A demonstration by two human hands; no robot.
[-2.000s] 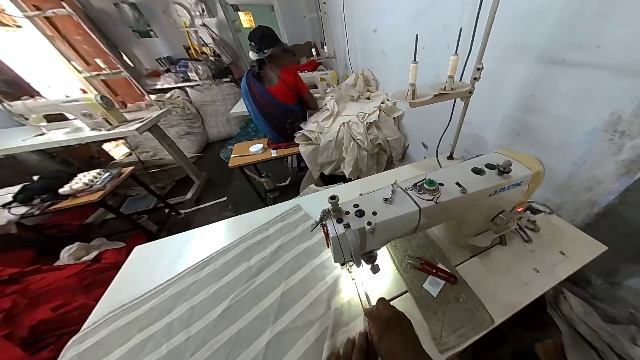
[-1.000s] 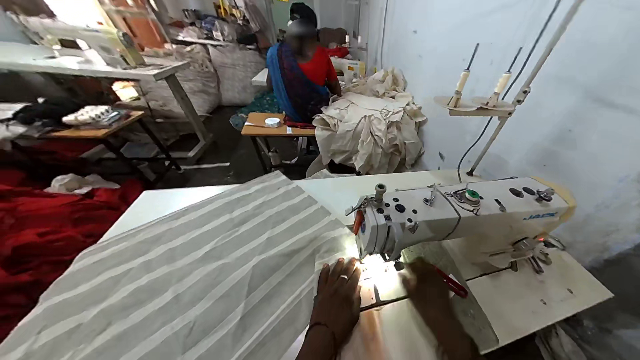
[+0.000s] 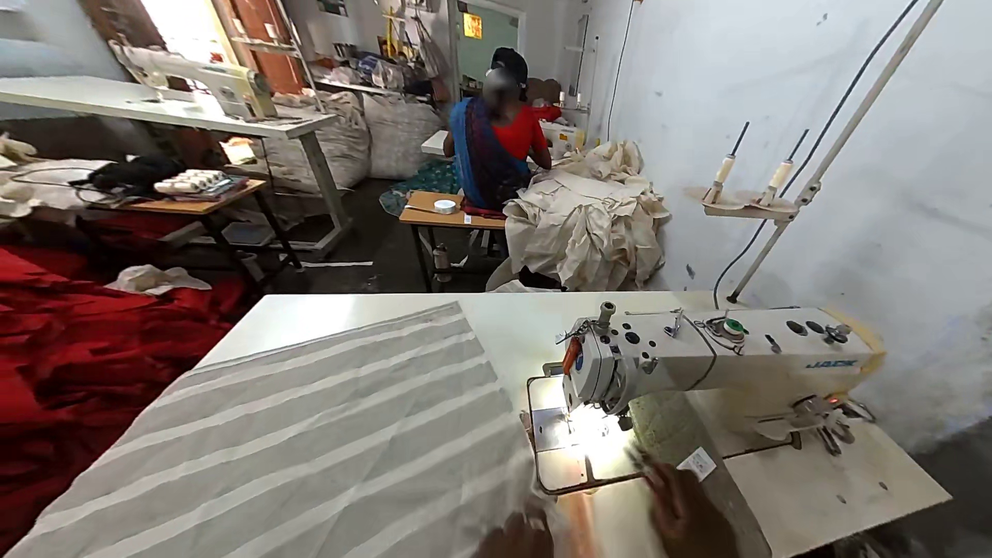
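Note:
A grey-and-white striped fabric (image 3: pixel 333 434) is spread over the white sewing table, left of the needle area of an industrial sewing machine (image 3: pixel 744 364). The machine's lamp lights the needle plate (image 3: pixel 597 449). Blurred at the bottom edge, my left hand (image 3: pixel 518 535) touches the fabric's right part; its fingers' grip is unclear. My right hand (image 3: pixel 686 508) is beside the lit plate, blurred, its fingers closed around what looks like red-handled thread snips (image 3: pixel 659 482). A small white label (image 3: pixel 697 463) lies just right of its fingers.
A thread stand (image 3: pixel 748 205) rises behind the machine by the wall. Another person (image 3: pixel 500 143) sits ahead at a machine beside heaped cream cloth (image 3: pixel 589 217). A small wooden table (image 3: pixel 449 217) stands behind that person. Red cloth (image 3: pixel 93 356) is piled at left.
The snips lay on the machine bed two seconds ago; that spot no longer shows them. My left hand has moved back from the needle area toward the bottom edge. The fabric's edge is left of the plate.

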